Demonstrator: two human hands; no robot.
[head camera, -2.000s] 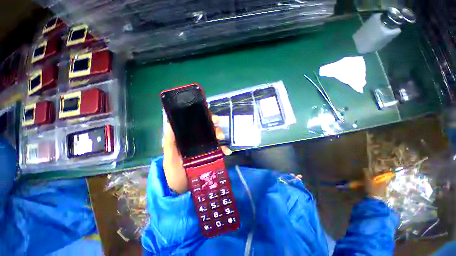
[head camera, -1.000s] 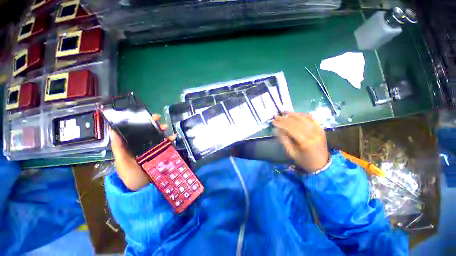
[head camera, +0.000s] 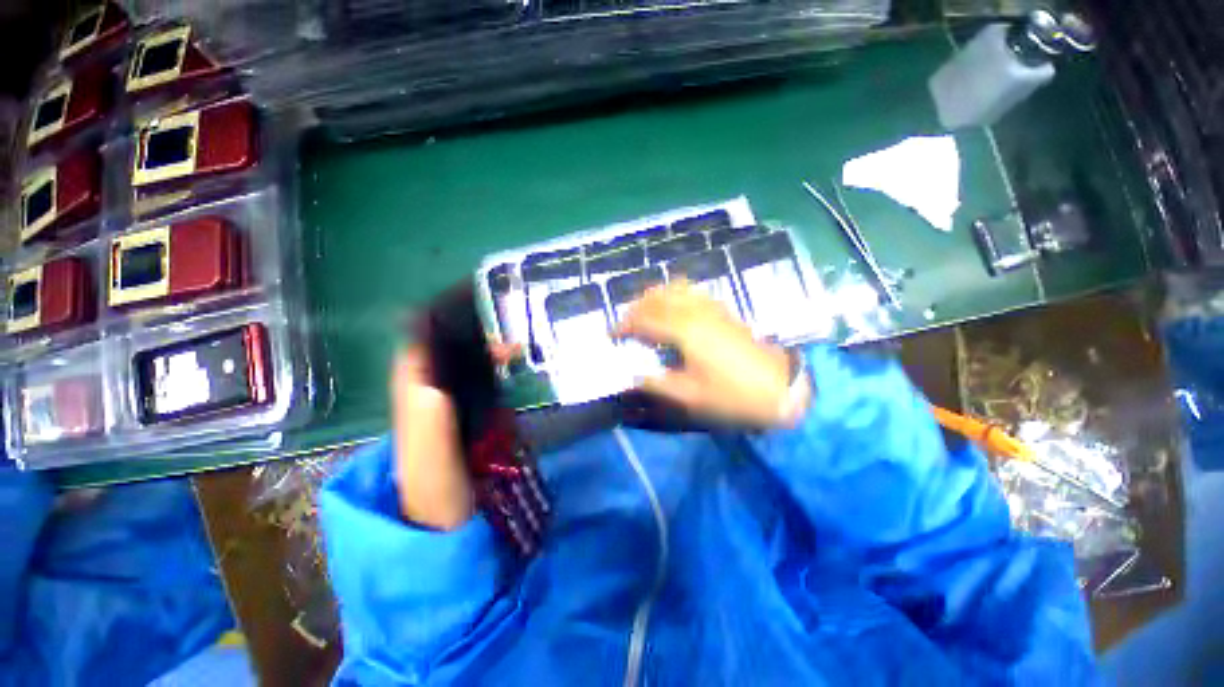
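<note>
My left hand (head camera: 432, 443), blurred, holds an opened dark red flip phone (head camera: 503, 490) upright-tilted at the mat's front edge, its black screen half up and red keypad half down. My right hand (head camera: 705, 352) is over the front of a pale lens sheet (head camera: 584, 368) with a row of black-topped display windows. Its fingers are on or just above the sheet; whether they grip a window I cannot tell. A second sheet (head camera: 618, 231) with black windows lies partly under it, on the green mat.
A blister tray (head camera: 306, 289) with red phones is at left. Tweezers (head camera: 854, 244), film scraps (head camera: 859, 306), a white cloth (head camera: 915, 175), a translucent bottle (head camera: 991, 78) and small shiny items (head camera: 1007, 244) are at right. A yellow-orange-handled tool (head camera: 987, 434) lies over the scrap bin (head camera: 980, 369).
My right hand has moved left, from the sheet's right end to its middle. The front sheet has shifted right and turned. The phone in my left hand has moved right and turned more edge-on.
</note>
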